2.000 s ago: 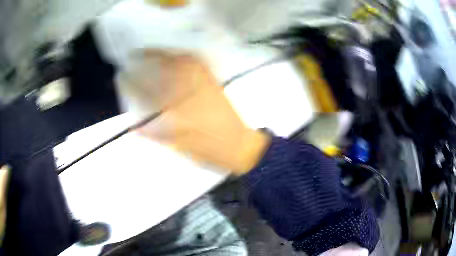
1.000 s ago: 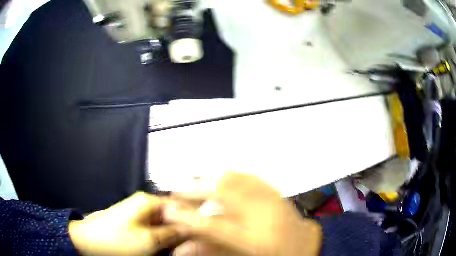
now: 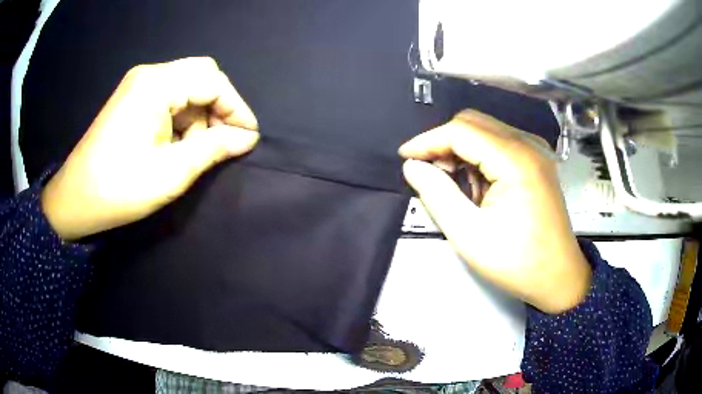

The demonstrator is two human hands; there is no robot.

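The black fabric panel [image 3: 254,262] lies over the left and middle of the machine bed. A folded edge [image 3: 327,165] runs across it between my hands. My left hand [image 3: 158,142] pinches the fold's left end between thumb and forefinger. My right hand [image 3: 493,200] pinches the fold's right end near the panel's right edge. The white sewing machine head [image 3: 569,38] is at the upper right, beyond my right hand. A small metal foot [image 3: 422,90] shows against the dark cloth, just above my right fingers.
The white table edge [image 3: 192,358] curves along the bottom, with a worn brown patch [image 3: 389,355] beside the panel's lower corner. Green checked cloth [image 3: 231,382] shows below. A bent metal lever [image 3: 616,161] hangs at the right. A yellow strip [image 3: 682,285] is at the far right.
The view has shifted so the machine head is now at the upper right. My hands, together at the bottom before, are now apart on the panel, each pinching the fold.
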